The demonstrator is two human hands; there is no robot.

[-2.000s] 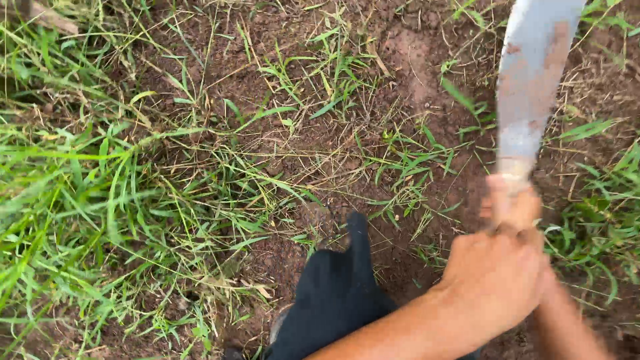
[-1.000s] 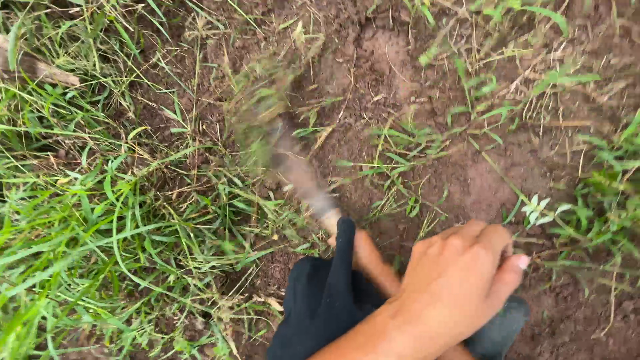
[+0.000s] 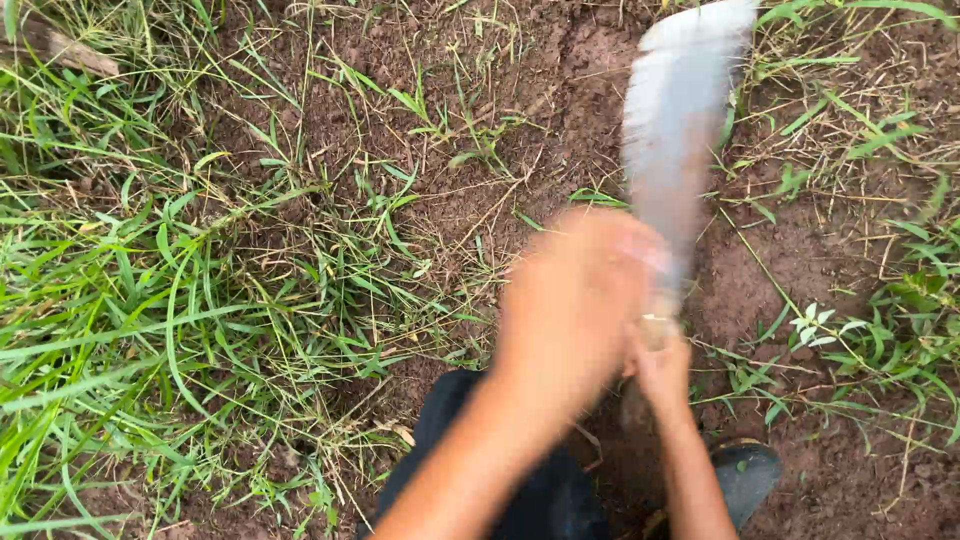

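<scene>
A wide machete (image 3: 679,135), its metal blade smeared with reddish soil, points up at the right of centre, blurred by motion. My right hand (image 3: 664,364) is closed around its pale handle, low on the tool. Left of the blade's base is my left hand (image 3: 585,300), strongly blurred. Its fingers cannot be made out well, and whether it touches the machete is not clear. The left forearm crosses in front of a dark-clothed leg.
Thick green grass (image 3: 150,337) covers the left side. Brown soil (image 3: 750,255) with sparse cut stems lies around the blade. A leafy weed (image 3: 922,322) grows at the right. A dark shoe (image 3: 746,476) stands at the lower right, and a piece of wood (image 3: 71,52) lies at the upper left.
One second ago the machete reached up-left into the grass, low near my leg; now it is raised at the right. My left hand has moved left from beyond the right hand.
</scene>
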